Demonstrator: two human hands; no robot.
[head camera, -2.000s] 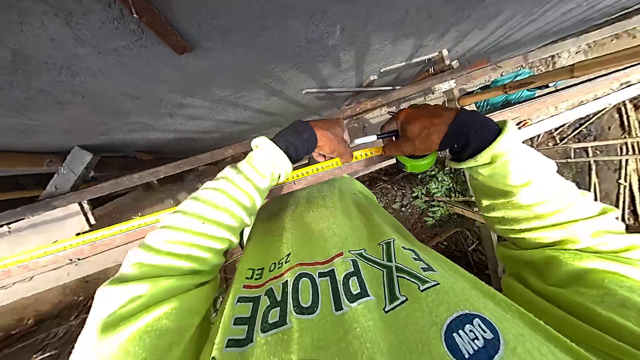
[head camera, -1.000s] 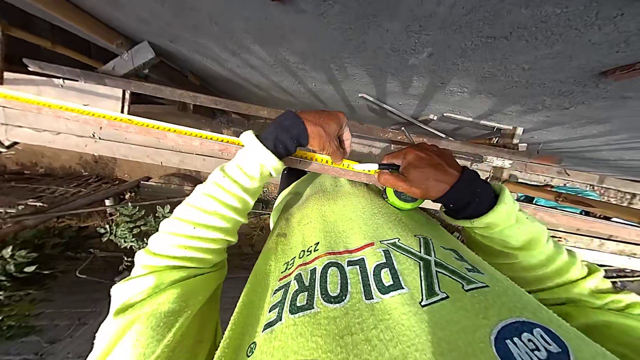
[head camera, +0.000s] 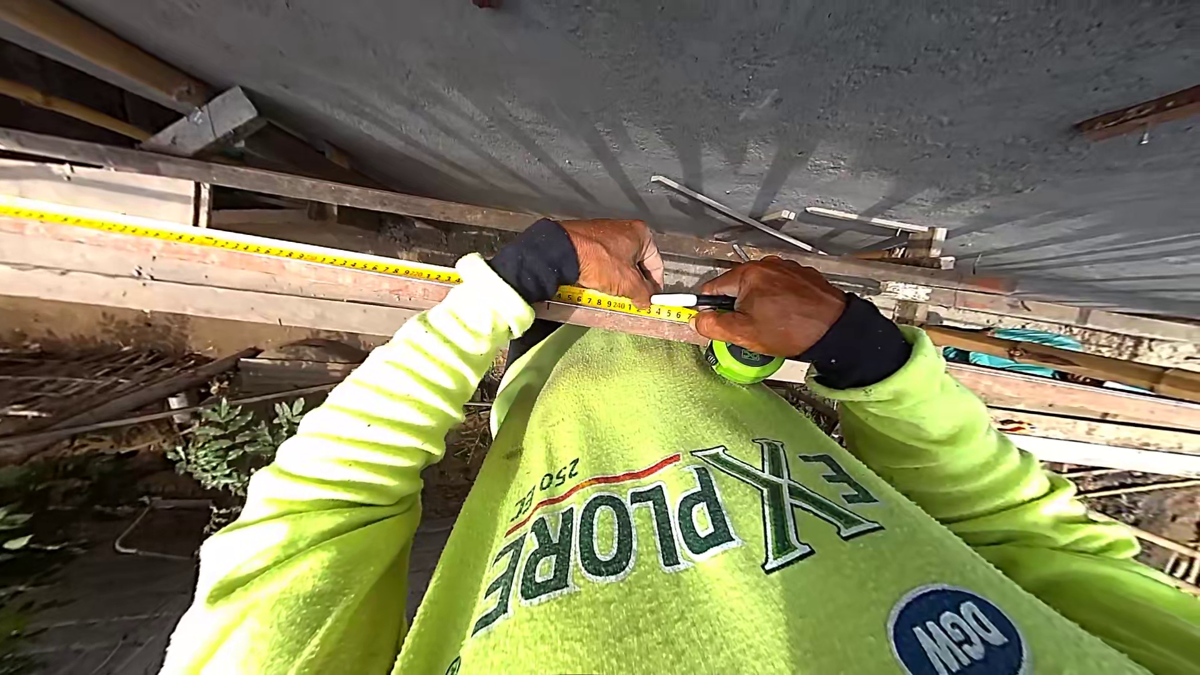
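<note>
A yellow tape measure blade (head camera: 347, 260) lies along a wooden board (head camera: 281, 277), running from the far left to my hands. My left hand (head camera: 614, 258) rests over the blade at the board with its fingers curled; what its fingertips grip cannot be made out. My right hand (head camera: 773, 305) holds a marker pen (head camera: 694, 301) with a white end and a black part, lying just over the blade and pointing left. Right below that hand is the green tape measure case (head camera: 743, 362), close against my shirt.
A grey cement wall (head camera: 562, 103) rises beyond the boards. Bamboo poles (head camera: 103, 47) and a wood block (head camera: 206, 122) are at upper left, another bamboo pole (head camera: 1078, 356) at right. Leafy plants (head camera: 225, 445) and piled sticks (head camera: 103, 384) lie low at left. A timber piece (head camera: 1139, 112) juts out upper right.
The view has swung left along the boards since the earliest frame. Both hands stay at the tape, the pen in my right hand throughout.
</note>
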